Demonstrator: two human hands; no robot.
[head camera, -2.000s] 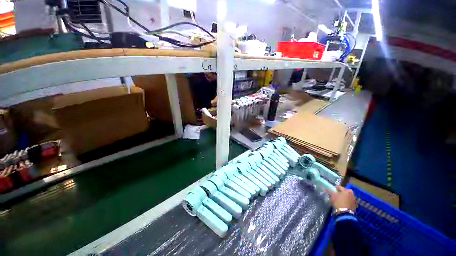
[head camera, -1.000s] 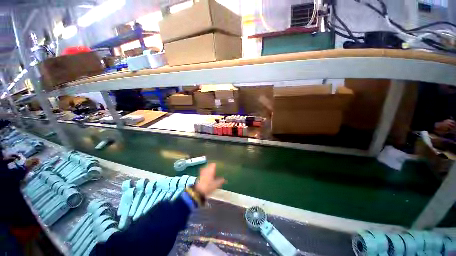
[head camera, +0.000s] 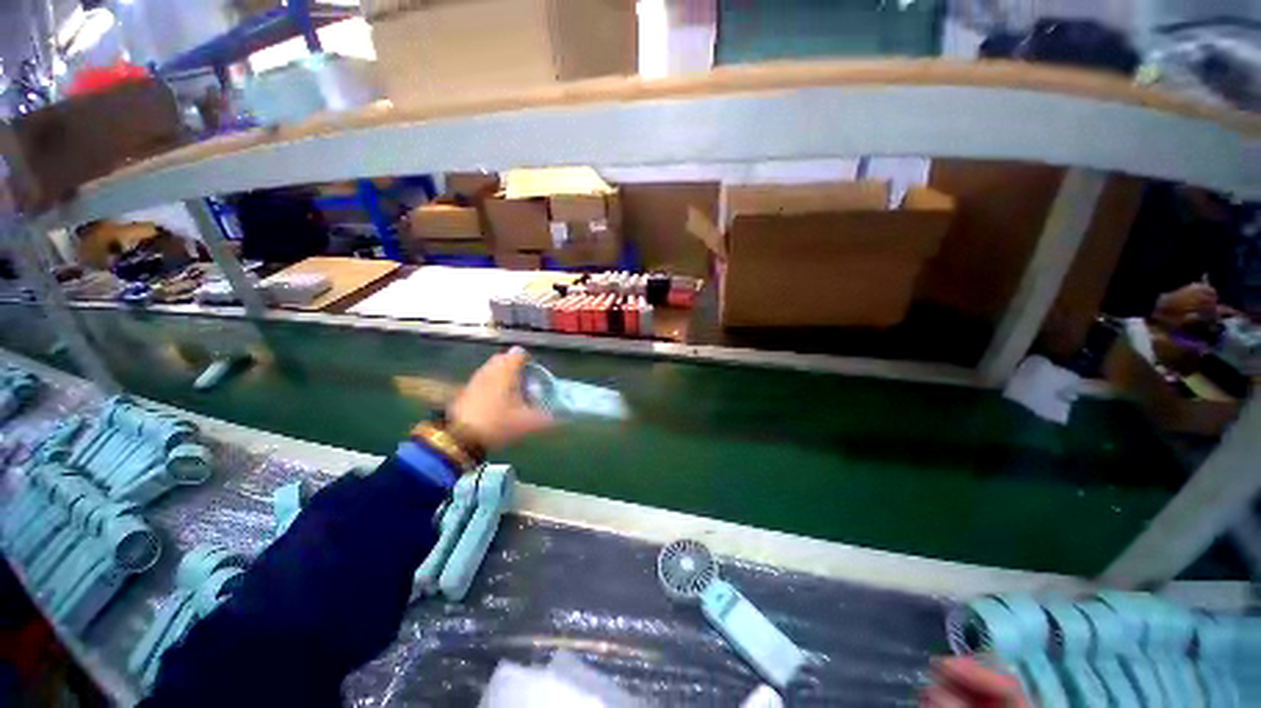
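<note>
My left hand (head camera: 501, 410) reaches over the green belt from the lower left and is closed on the round head of a turquoise handheld fan (head camera: 589, 401). The fan is blurred, its handle pointing right. My right hand (head camera: 979, 683) is blurred and cut off by the bottom edge, beside the right row of fans (head camera: 1141, 643); its grip cannot be told. A single fan (head camera: 751, 632) lies on the dark film (head camera: 595, 588) between my hands, its spoked head toward the belt. A white pad (head camera: 553, 683) shows at the bottom edge.
Groups of fans (head camera: 83, 519) lie at the left, some hidden behind my left sleeve. Another fan (head camera: 221, 371) lies on the belt (head camera: 774, 432). Across it are small red, black and white units (head camera: 595, 313) and cardboard boxes (head camera: 830, 263). A shelf (head camera: 664, 125) with posts crosses above.
The view has swung left from the crate end, then tilted down slightly. My left hand has closed on the belt fan, which has shifted right relative to the belt edge. My right hand now shows at bottom right.
</note>
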